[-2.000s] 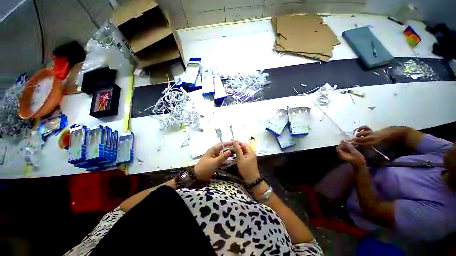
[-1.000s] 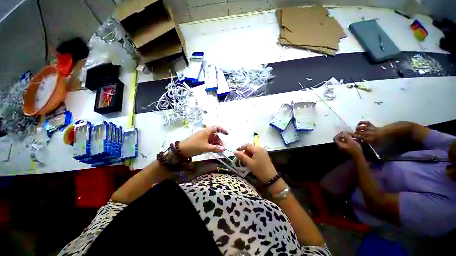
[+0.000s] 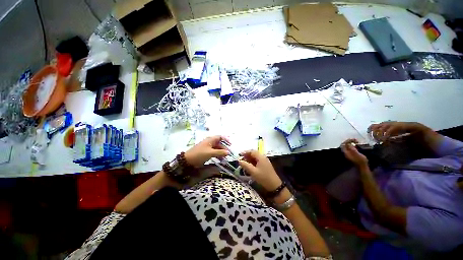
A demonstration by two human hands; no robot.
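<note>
My left hand (image 3: 209,150) and my right hand (image 3: 255,163) are close together at the bench's front edge, just in front of my body. Between them is a thin white cable (image 3: 226,165), pinched in the fingertips of both hands, with strands hanging below. The fine detail at the fingertips is blurred. A tangled heap of white cables (image 3: 177,101) lies on the bench ahead of my left hand. Several blue-edged retail boxes (image 3: 309,120) lie to the right of my hands. A small yellow stick (image 3: 261,145) lies by my right hand.
Filled boxes (image 3: 104,144) stand in a row at left, near a black box (image 3: 108,97) and an orange basket (image 3: 43,92). A glossy heap (image 3: 251,80) lies on the dark strip. An open carton (image 3: 155,33) and flattened cardboard (image 3: 317,28) are behind. A person in purple (image 3: 406,203) works at right.
My hands were together over the cable two seconds ago; they moved apart, and strands now hang between them. Since one second ago they have shifted only slightly. The other person's hands moved a little.
</note>
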